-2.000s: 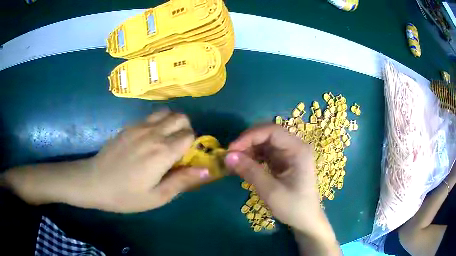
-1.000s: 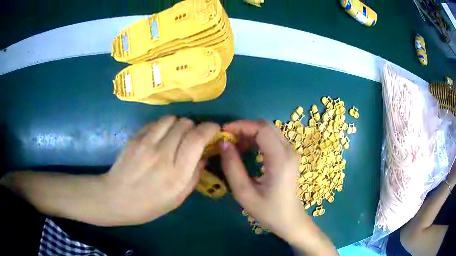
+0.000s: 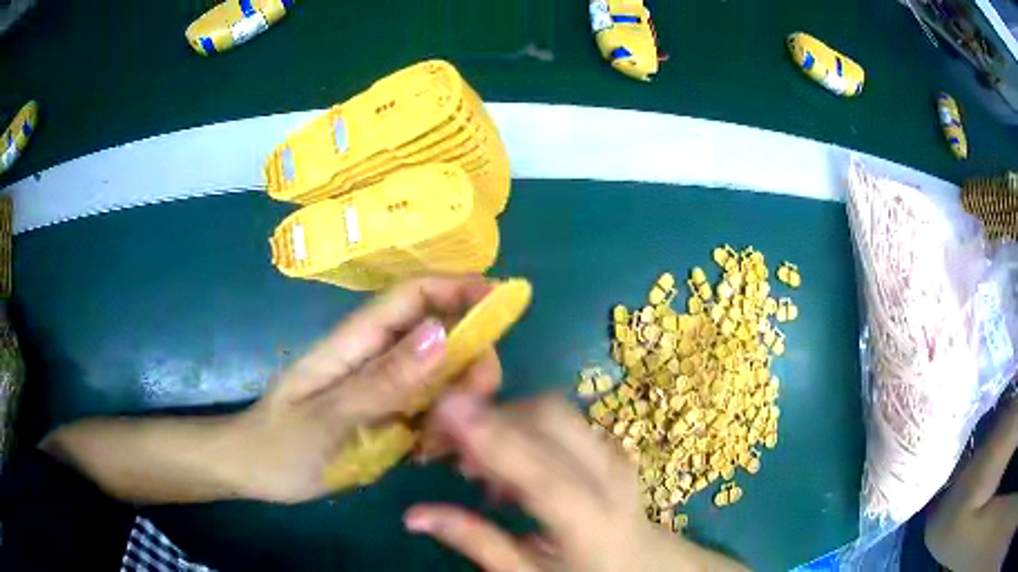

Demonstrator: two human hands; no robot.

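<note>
My left hand (image 3: 346,385) holds yellow base plates, one (image 3: 486,324) sticking up past the fingertips and another yellow part (image 3: 368,456) low under the palm. My right hand (image 3: 547,475) is blurred, with fingers apart, beside the left fingers; I see nothing held in it. A heap of small yellow clips (image 3: 703,380) lies on the dark green surface to the right. Two overlapping stacks of yellow bases lie beyond my hands, the nearer one (image 3: 380,229) on the green surface and the farther one (image 3: 391,123) across the white strip.
The white strip (image 3: 670,145) curves across the surface. Beyond it lie yellow toy bodies with blue and white marks, such as one (image 3: 625,39) at top centre. A clear plastic bag of pale pink strands (image 3: 915,346) lies at right. Another person's arm (image 3: 977,464) shows at lower right.
The hands have come apart from their close grip; the left has opened upward with the bases, the right has moved lower. The view has shifted, showing more toy bodies at the top.
</note>
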